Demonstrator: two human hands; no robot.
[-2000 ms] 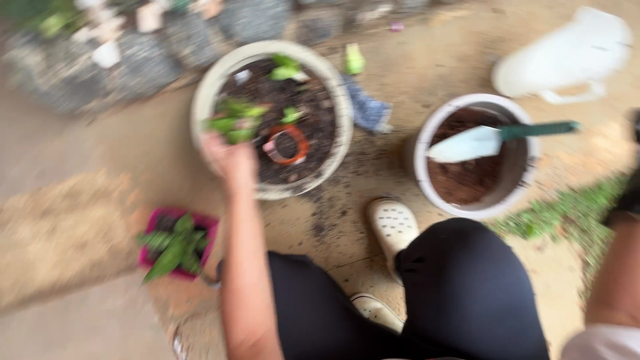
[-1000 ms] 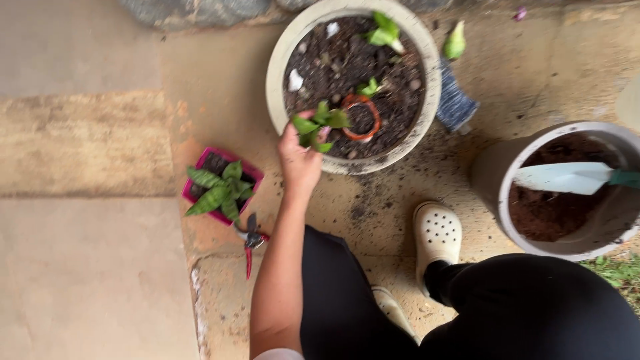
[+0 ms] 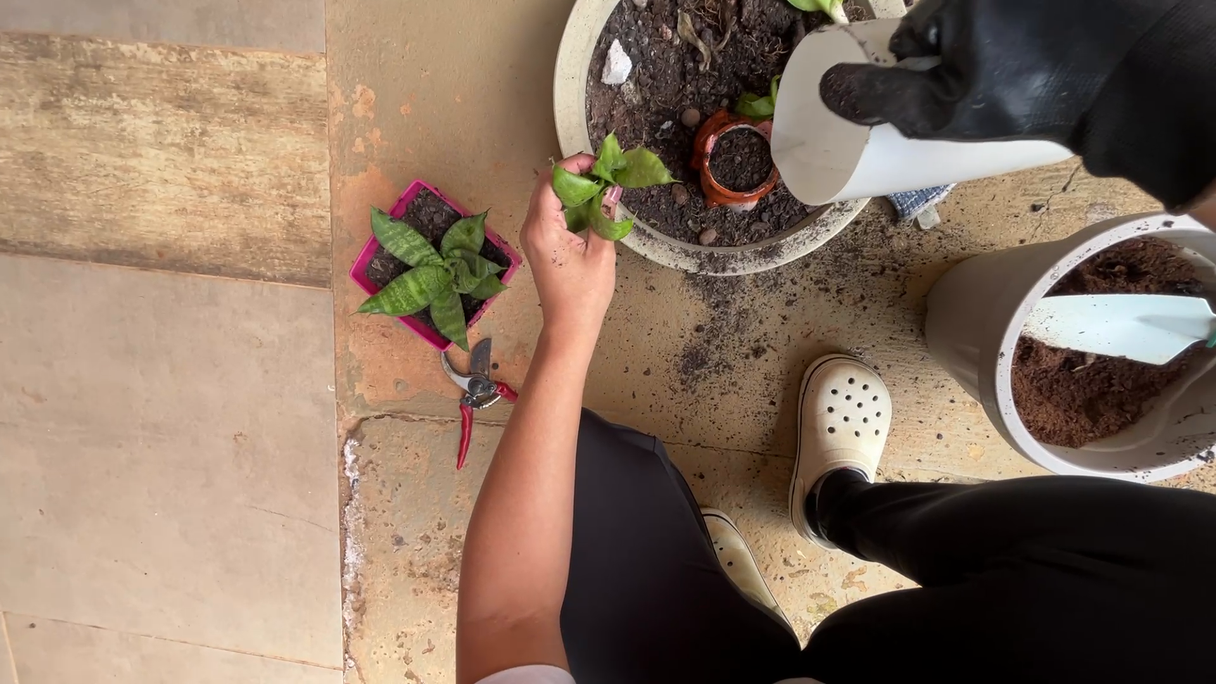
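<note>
My bare left hand (image 3: 575,252) grips a small green leafy plant (image 3: 613,185) at the left rim of a wide round planter (image 3: 570,90) of dark soil. In the planter stands a small terracotta pot (image 3: 727,157) filled with soil. My right hand (image 3: 978,76), in a black glove, holds a white plastic jug (image 3: 950,166) on its side, with its open end above the planter's right part, beside the terracotta pot. The glove hides part of the jug. A leafy plant (image 3: 442,266) grows in a square magenta pot (image 3: 366,256) left of my left hand.
Red-handled pruning shears (image 3: 479,388) lie with blades apart below the magenta pot. A tall pot (image 3: 974,332) at the right holds brown soil and a trowel (image 3: 1116,325). A blue-and-white cloth (image 3: 917,201) lies partly hidden under the jug. Loose soil is scattered on the floor.
My gloved right hand has come into view with the white jug, which stood at the upper right two seconds ago. My left hand still holds the small plant at the planter's rim.
</note>
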